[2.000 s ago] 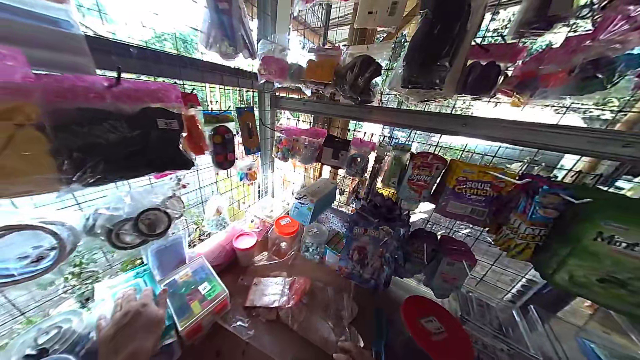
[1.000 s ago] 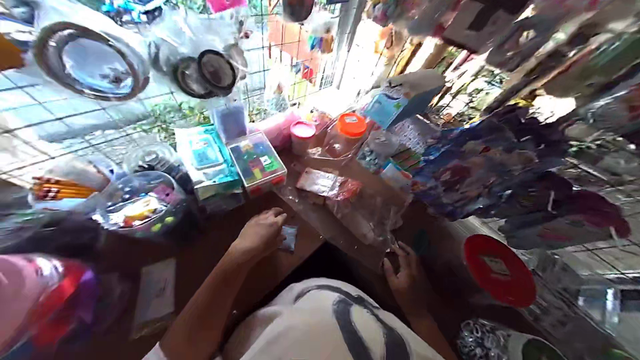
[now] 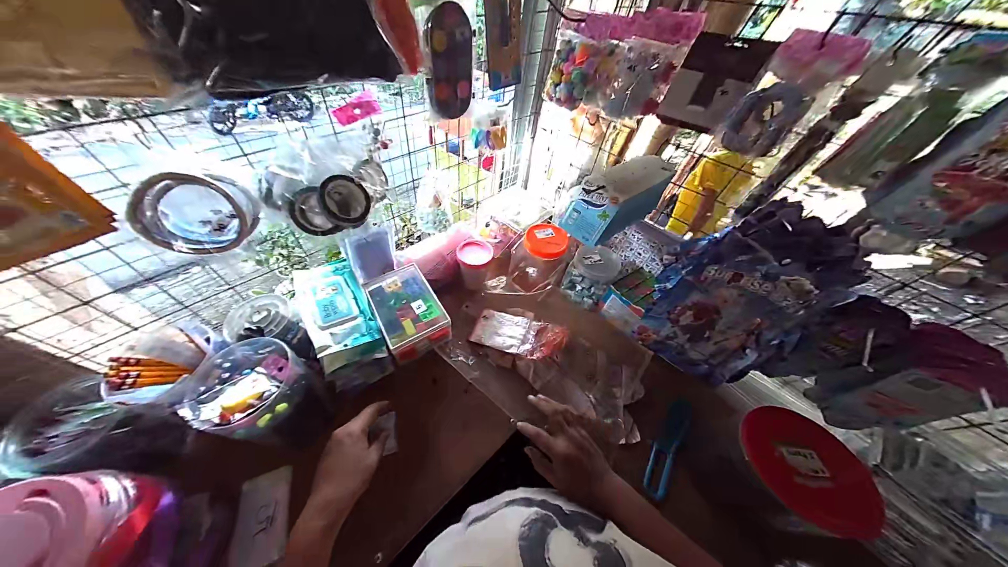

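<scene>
My left hand [image 3: 352,450] rests low over the brown tabletop, its fingers by a small clear plastic packet [image 3: 387,433]; whether it grips the packet cannot be told. My right hand [image 3: 571,445] lies palm down with spread fingers at the near edge of a clear plastic bag [image 3: 579,378]. Beyond that bag lies a packet with red and white contents [image 3: 520,334]. A blue-handled tool, perhaps scissors [image 3: 665,457], lies to the right of my right hand. Left of the red packet stands a clear box of colourful small pieces [image 3: 408,309].
A round tub of small goods [image 3: 244,390] and a cup of pencils [image 3: 150,373] stand at left. An orange-lidded jar [image 3: 546,242] and a blue carton [image 3: 614,201] stand at back. A red lid [image 3: 811,471] is at right. Packaged goods hang on wire mesh; a person in yellow [image 3: 709,193] is outside.
My left hand has moved from beside the clear box to the tabletop near the small packet. My right hand now lies more fully in view by the clear bag. The view has shifted markedly.
</scene>
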